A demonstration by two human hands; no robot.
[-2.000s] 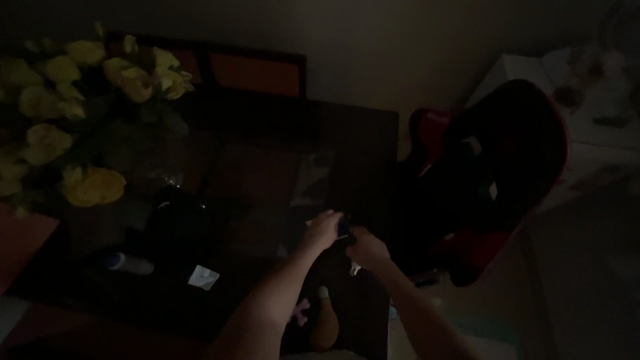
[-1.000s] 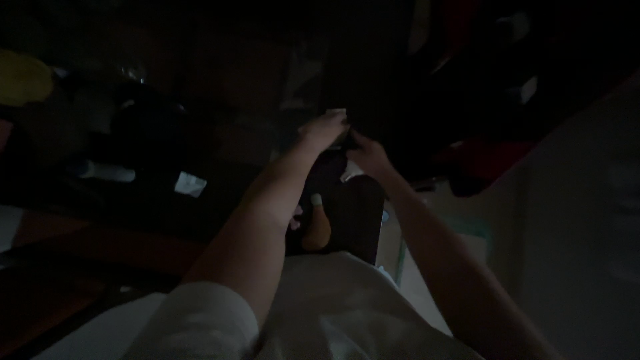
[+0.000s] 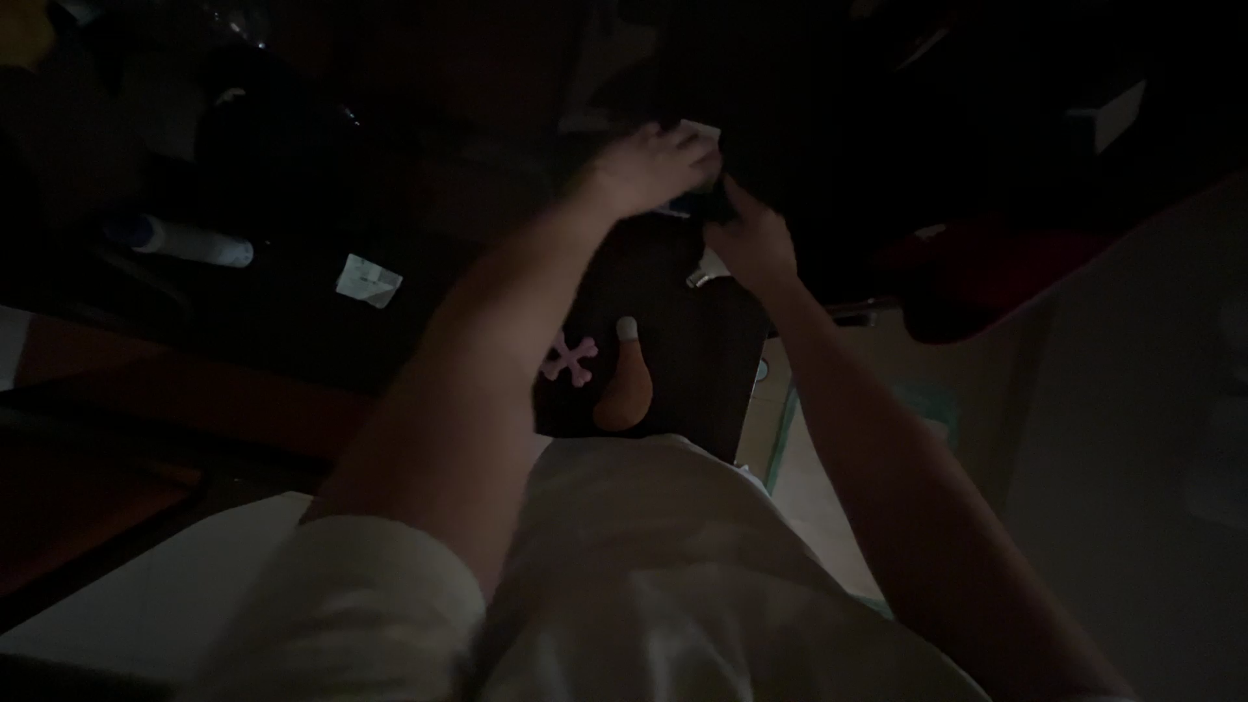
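In dim light my left hand [image 3: 655, 171] reaches over a dark table [image 3: 673, 341], its fingers over a small pale item [image 3: 700, 130] and a dark, partly bluish object [image 3: 675, 208]. Close on its right is my right hand [image 3: 756, 239], fingers bent by the same dark object; whether either hand grips it is too dark to tell. A white thing with a metallic end [image 3: 698, 279] shows just below the right hand. Nearer my body lie an orange drumstick-shaped toy [image 3: 627, 385] with a pale tip and a pink toy with knobbed ends [image 3: 570, 361], partly behind my left forearm.
On the left lie a white bottle with a blue cap [image 3: 195, 243] and a small whitish packet [image 3: 370, 281]. A black and red chair [image 3: 985, 283] stands at the right. The table's right edge is beside my right forearm. A yellow flower [image 3: 24, 34] shows top left.
The view has tilted down toward my body. Both hands stay close together over the table's right part; a pale item shows by my left fingers, as one second ago.
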